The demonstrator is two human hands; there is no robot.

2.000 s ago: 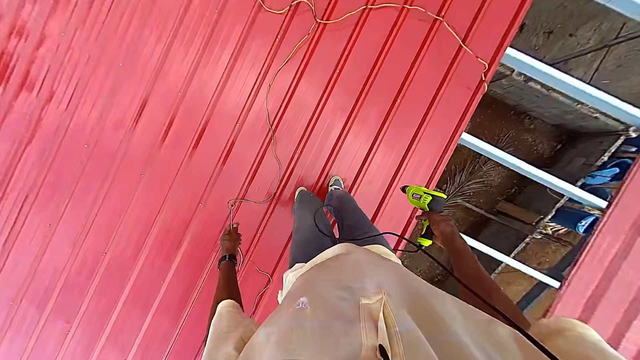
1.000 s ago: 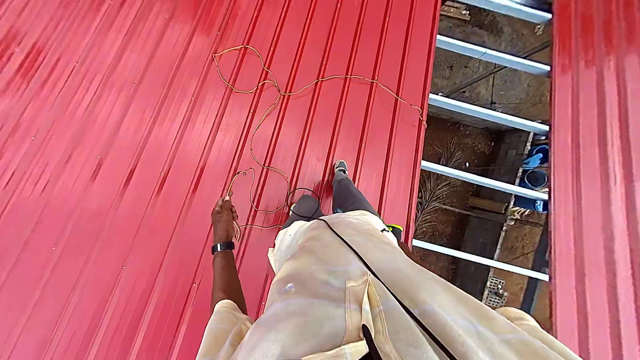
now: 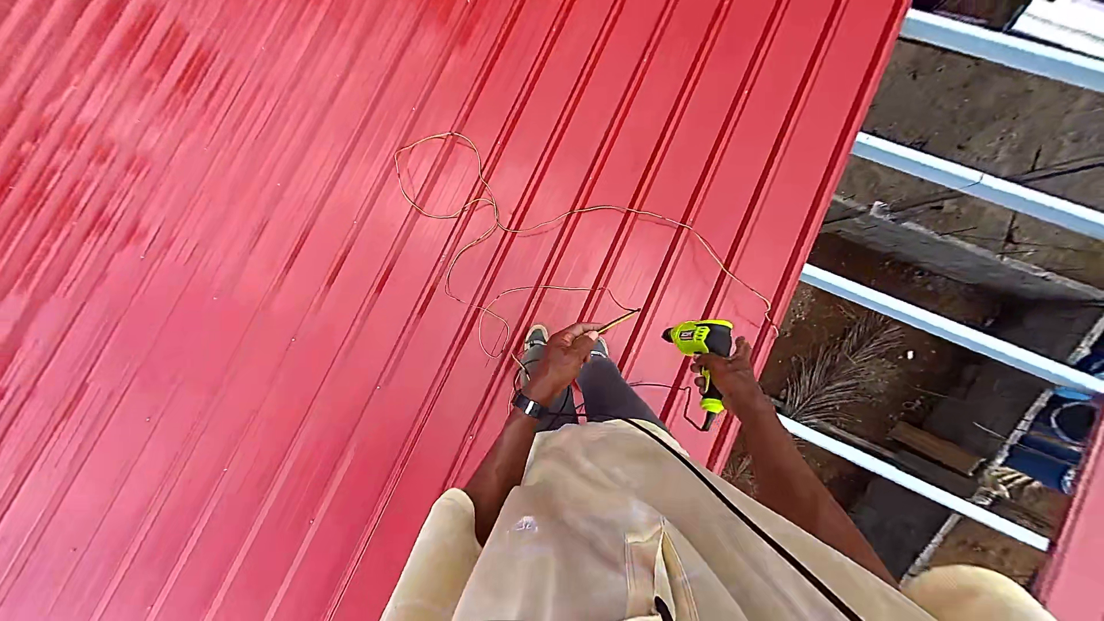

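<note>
My right hand (image 3: 729,373) grips a lime-green and black corded power drill (image 3: 700,338) by its handle, its nose facing left over the red ribbed metal roofing (image 3: 259,345). Left of it, in front of my legs, my left hand (image 3: 565,354) is closed on the twisted end of a thin yellowish wire (image 3: 617,322); the end points to the upper right. From there the wire runs in loose loops over the sheet and out to its right edge. A black cord (image 3: 742,517) leads across my shirt, and part of it shows beside the drill.
Right of the sheet's edge lies an open gap crossed by pale metal purlins (image 3: 931,328). Below are block walls, dry palm fronds (image 3: 841,371) and blue containers (image 3: 1048,440). Another red sheet (image 3: 1074,552) borders the gap at lower right. My shoes stand on the ribbed roofing.
My left hand has moved right, in front of my legs, with the wire end. My right hand and the drill, mostly hidden one second ago, are in full view.
</note>
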